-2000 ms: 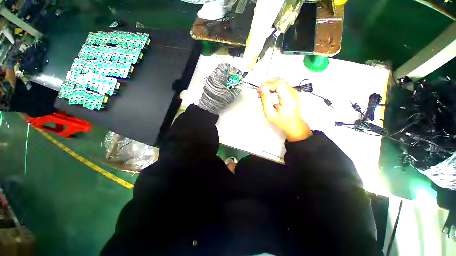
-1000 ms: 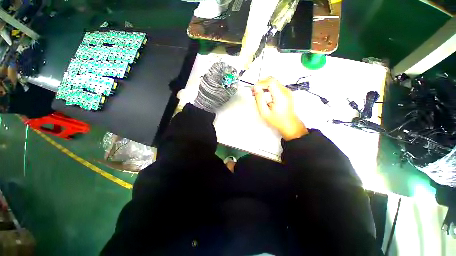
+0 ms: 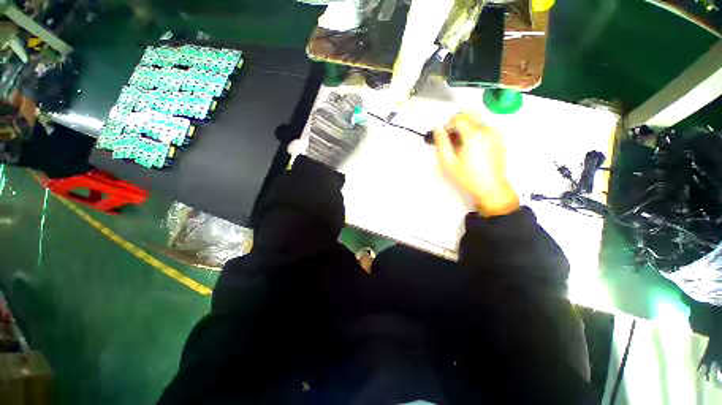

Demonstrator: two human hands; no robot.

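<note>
My left hand [image 3: 334, 130], in a grey striped glove, holds a small green circuit board [image 3: 359, 115] over the left part of the white work surface. A thin black cable [image 3: 402, 127] runs from beside the board to my bare right hand [image 3: 473, 160]. My right hand is closed on the cable near a thicker black part at the fingertips. Whether the cable is joined to the board cannot be told. The narrow tip at the end of the pale arm [image 3: 413, 49] is just above the cable.
Rows of green circuit boards [image 3: 170, 103] lie on the black table at left. A green round item [image 3: 503, 100] stands at the back edge. Black cables [image 3: 584, 176] lie at right, beside a tangled cable bag [image 3: 673, 198]. A red plastic item [image 3: 96, 192] is on the floor left.
My right hand has moved right, drawing the cable out straighter. My left hand has shifted slightly left with the board. The cable that lay behind my right hand no longer shows.
</note>
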